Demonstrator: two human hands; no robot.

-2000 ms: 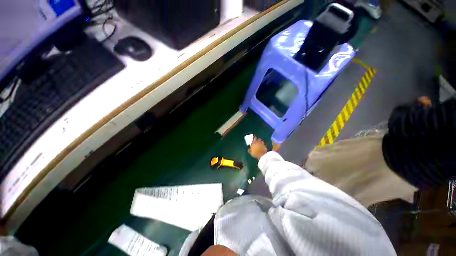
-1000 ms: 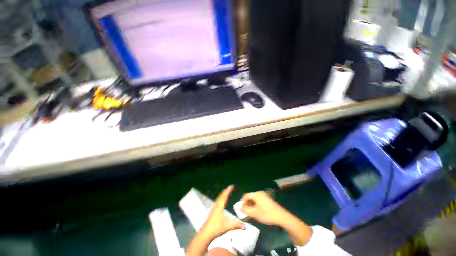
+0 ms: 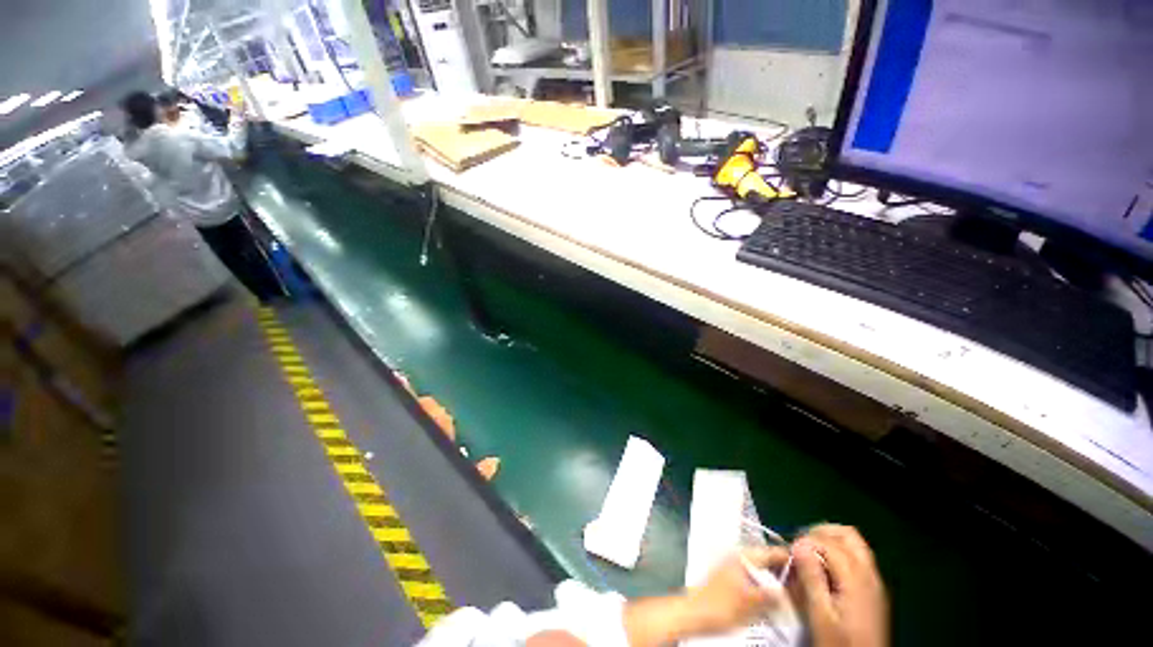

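Observation:
My left hand (image 3: 733,592) and my right hand (image 3: 841,581) are close together at the bottom, slightly blurred. Their fingers pinch a small, thin white piece (image 3: 768,571) between them. The long printed label strip (image 3: 717,512) lies on the green surface just behind and under my hands. A shorter white strip (image 3: 626,502) lies to its left, with its near end folded or bent.
The white bench holds a keyboard (image 3: 936,284), a monitor (image 3: 1012,114), a yellow-black scanner (image 3: 746,171), dark corded devices (image 3: 645,133) and cardboard pieces (image 3: 468,142). A person (image 3: 190,171) stands far left, past yellow-black floor tape (image 3: 335,449).
The view has swung left, so the stool and computer tower are out of the picture. My left hand has closed in from spread fingers to meet my right hand at the white piece.

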